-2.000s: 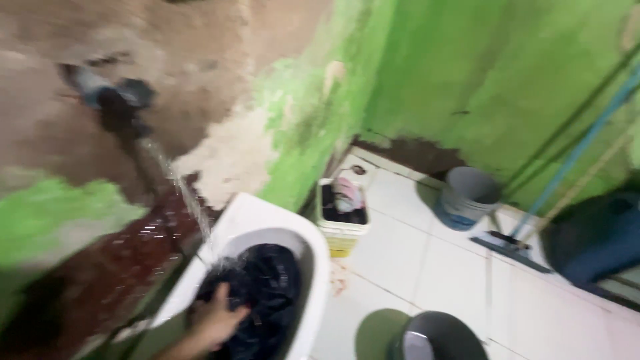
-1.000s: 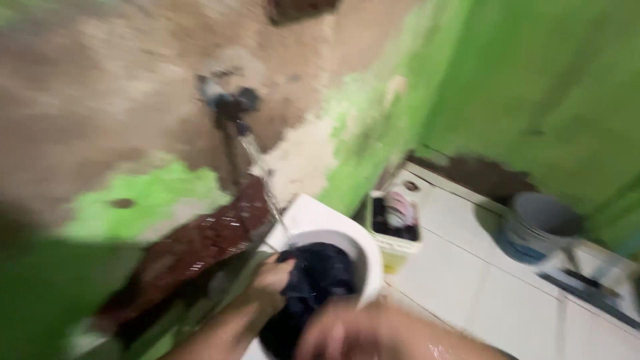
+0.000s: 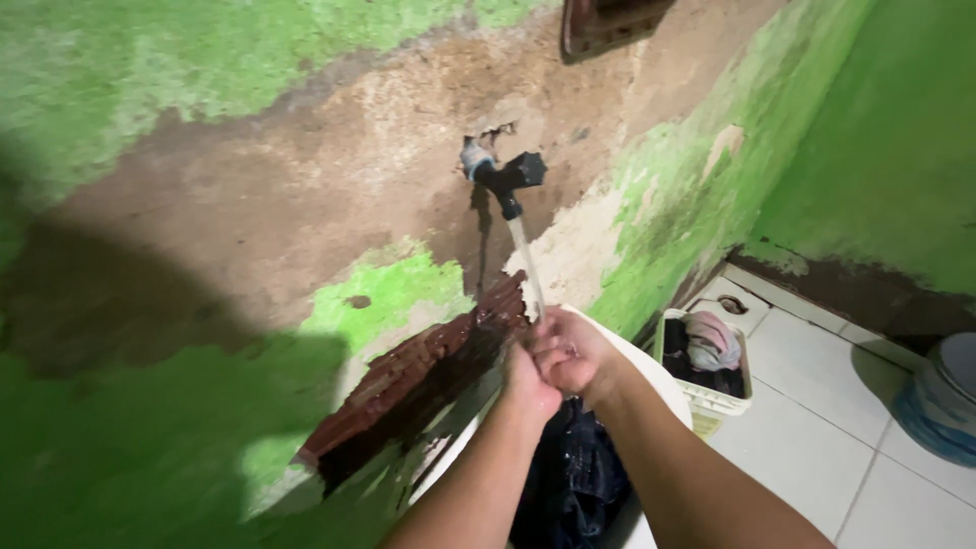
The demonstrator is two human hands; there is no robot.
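Water runs from a black plastic tap [image 3: 509,181] on the wall onto my two hands, which touch each other under the stream. My left hand [image 3: 528,381] is on the left, its fingers partly hidden by the other hand. My right hand [image 3: 568,351] has its fingers curled, and no object shows in it. Below my wrists, dark wet cloth [image 3: 576,473] lies in a white basin [image 3: 663,381], whose near part is hidden by my forearms.
Right of the basin, a cream plastic container [image 3: 717,400] holds dark cloth and a pinkish-grey cloth [image 3: 711,341]. A bluish bucket [image 3: 942,400] stands on the white tiled floor [image 3: 812,427] at the right. A floor drain [image 3: 733,304] lies near the corner. The green wall is peeling.
Both hands have moved from the dark cloth in the basin up into the running water and come together. Two seconds ago only one hand showed, on the cloth. The view has shifted toward the tap.
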